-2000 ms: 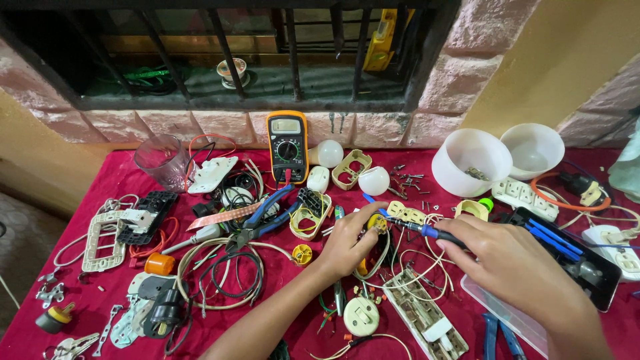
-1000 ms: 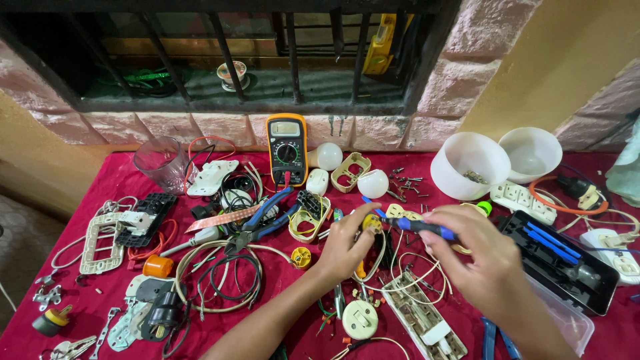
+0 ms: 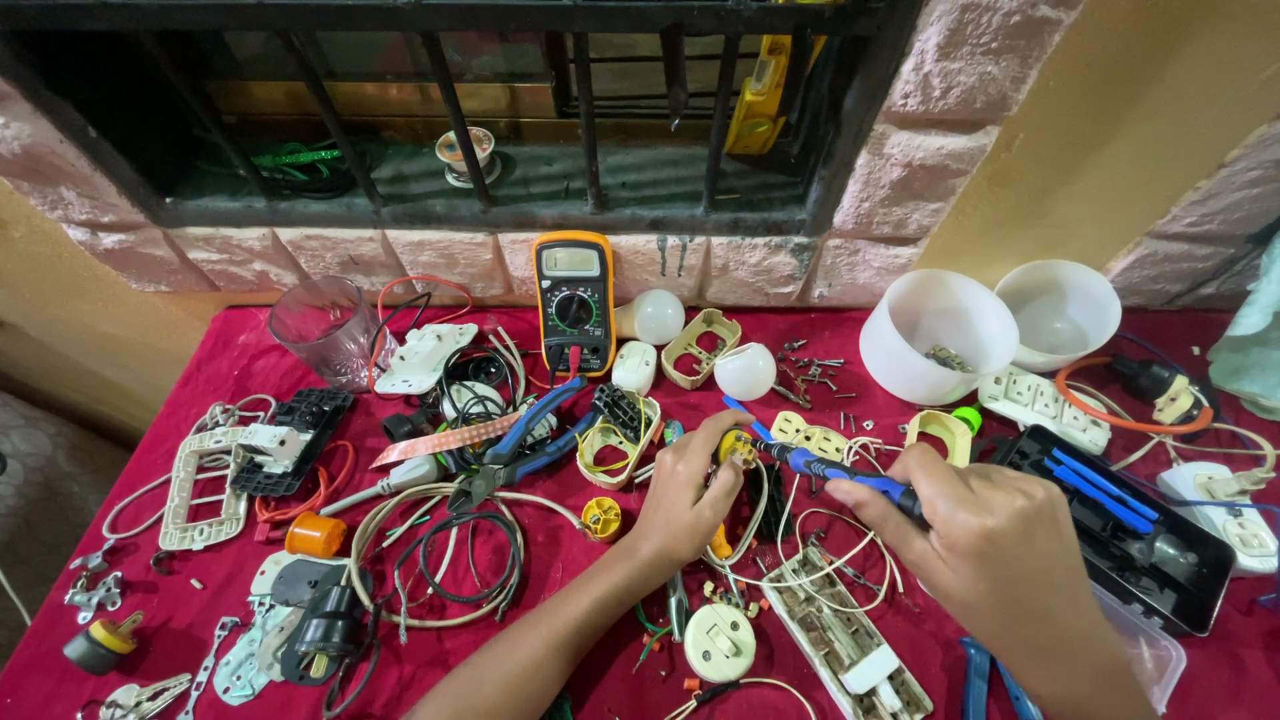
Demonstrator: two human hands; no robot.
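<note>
Near the middle of the red cloth, my left hand [image 3: 690, 495] pinches a small yellow plug part [image 3: 738, 447] between thumb and fingers. My right hand [image 3: 975, 535] is closed around the handle of a blue and black screwdriver [image 3: 845, 472]. Its shaft points left and meets the yellow part; the exact contact at the tip is too small to tell. A cream outlet plate [image 3: 808, 437] lies just behind the screwdriver. Below my hands are a round cream switch [image 3: 720, 642] and an opened power strip housing [image 3: 840, 640]. Thin white wires loop between them and my fingers.
An orange multimeter [image 3: 575, 305] leans on the wall under the barred window. Blue pliers [image 3: 520, 440] and coiled cables [image 3: 440, 550] lie to the left. White plastic bowls [image 3: 938, 335] stand at the back right, a black tool case [image 3: 1120, 530] at the right. Loose screws [image 3: 820, 370] lie behind.
My right hand has shifted its grip on the screwdriver, which stays at the yellow part. My left hand stays in nearly the same place.
</note>
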